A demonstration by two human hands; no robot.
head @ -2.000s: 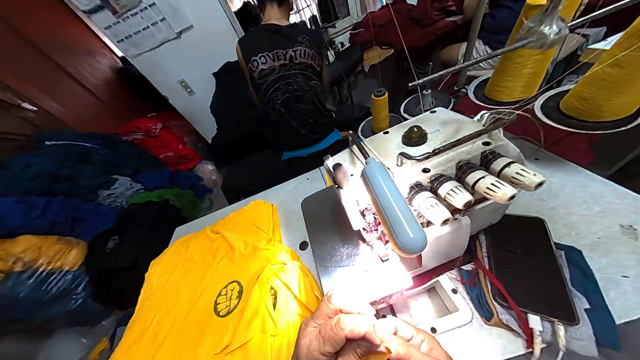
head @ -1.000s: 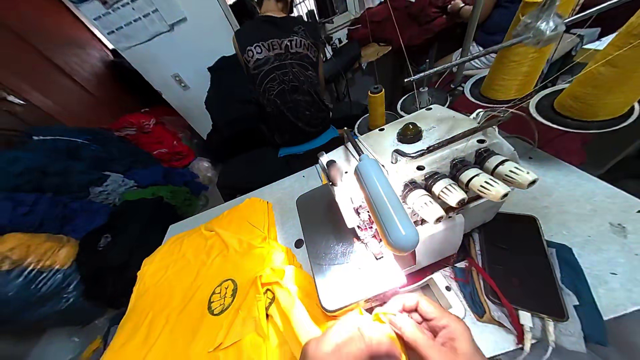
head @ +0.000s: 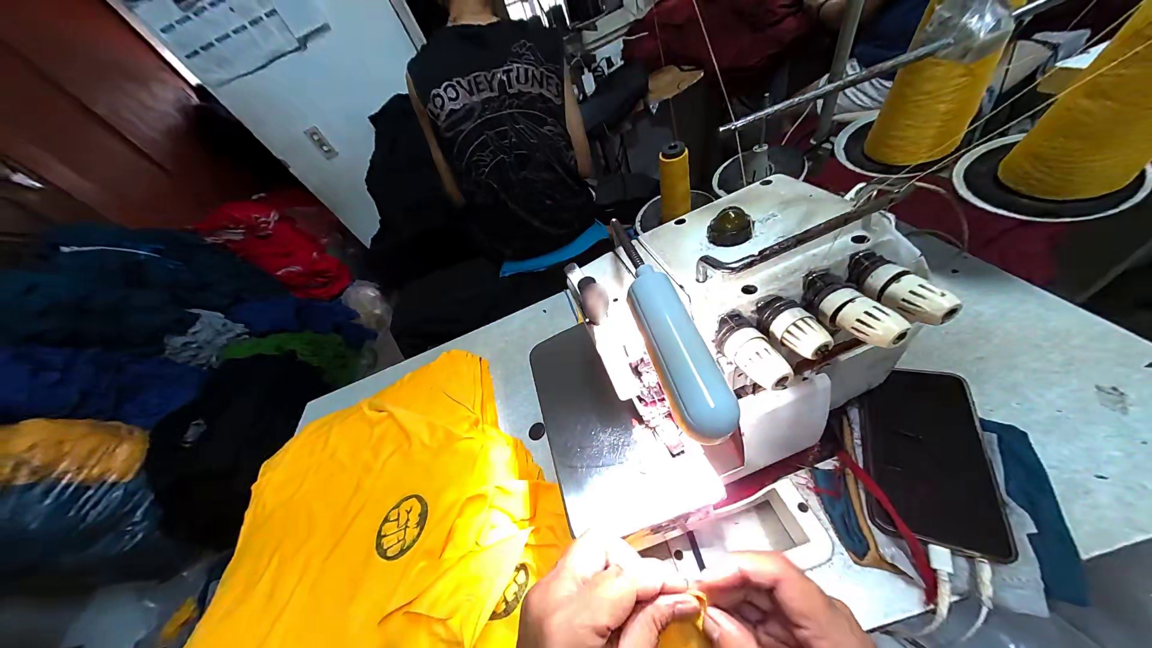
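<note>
My left hand point(head: 589, 594) and my right hand point(head: 774, 598) meet at the bottom of the view, their fingertips pinching the edge of a small piece of yellow fabric point(head: 682, 634). Just beyond them stands a white overlock sewing machine point(head: 774, 211) with a lit metal plate point(head: 598, 441), a blue-grey lamp point(head: 684, 355) and several tension dials point(head: 859, 310). Yellow garment pieces point(head: 333, 504) with dark round prints lie on the table to the left of my hands. How far the held fabric extends below the frame is hidden.
A phone point(head: 931, 459) with white cables lies right of the machine on cloth scraps. Yellow thread cones point(head: 931, 99) stand behind. Piled clothes point(head: 99, 315) cover the floor at left. A person in a black sleeveless top point(head: 504, 126) sits beyond the white table point(head: 1035, 360).
My hands have shifted on the yellow fabric and now pinch it close together, nearer the bottom edge. The garment pieces at left stay on the table.
</note>
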